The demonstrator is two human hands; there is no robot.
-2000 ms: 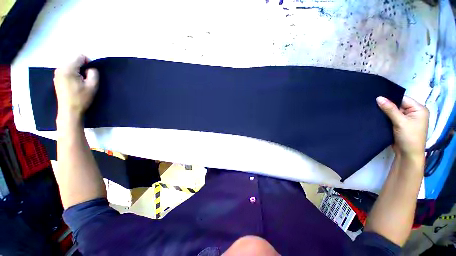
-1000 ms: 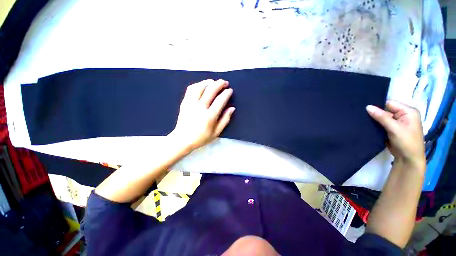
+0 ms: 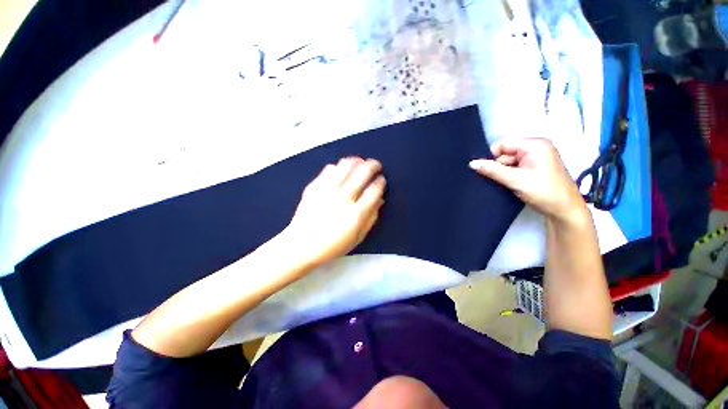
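Observation:
A long dark fabric piece lies flat along the near side of the white-covered board, its wide angled end at the right. My left hand rests palm down on its middle, with nothing visible in it. My right hand pinches the fabric's right edge between thumb and fingers. A second layer's edge shows at the far left end of the piece.
Black-handled shears lie on a blue surface at right. A thin stick with a reddish tip lies at the board's far left, beside a black fabric pile. A white crate stands below right.
My left hand has moved from the fabric's left end to its middle. My right hand keeps hold of the right edge. The view has turned right, showing the shears and the thin stick.

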